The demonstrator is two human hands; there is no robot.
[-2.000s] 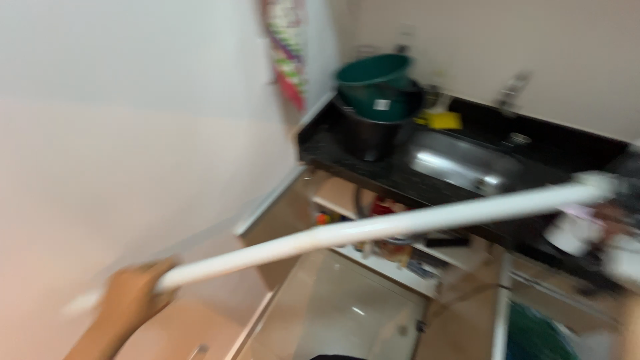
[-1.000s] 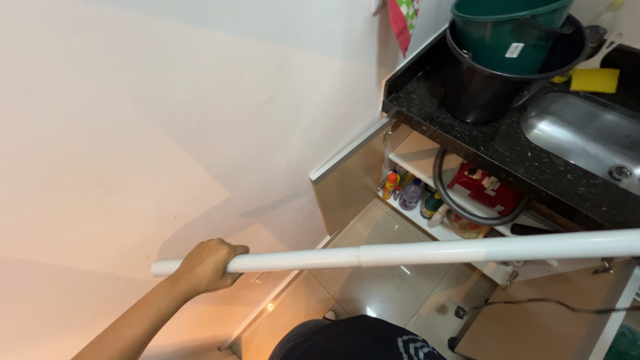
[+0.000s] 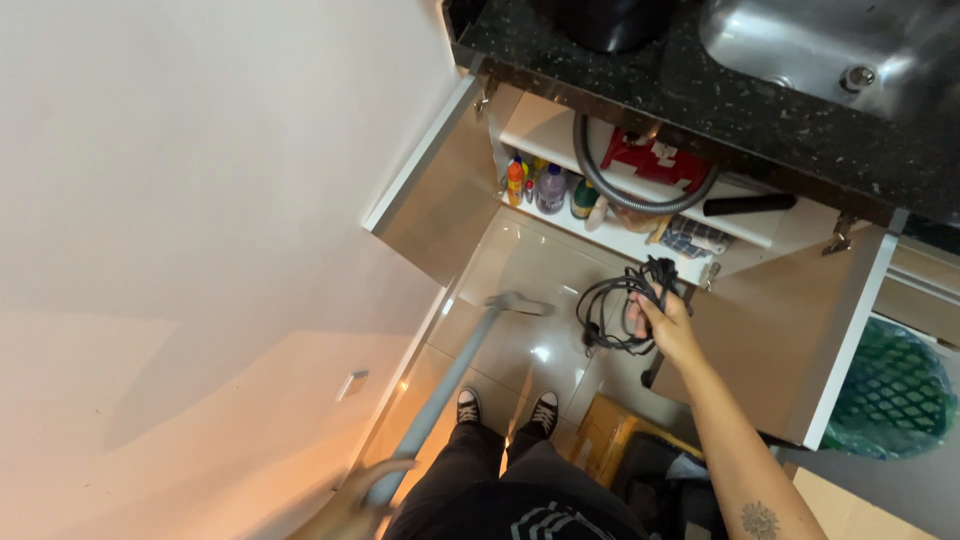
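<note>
My left hand is around the upper end of a light grey tube, at the bottom left. The tube slants away toward the tiled floor, with a flat floor nozzle at its far end. At centre right my right hand grips a coiled black power cord, its loops hanging to the left. Beyond that hand stands an open under-sink cabinet, where a grey corrugated hose curves out over a red thing on the upper shelf.
Cabinet doors stand open at left and right. Bottles and folded cloth occupy the lower shelf. A black stone counter holds a steel sink. A cardboard box is near my feet; a green-lined basket is at right.
The tube, earlier held across the view, now points down toward the floor with its nozzle in sight. My right hand has come into view with the coiled cord. The view has tilted down.
</note>
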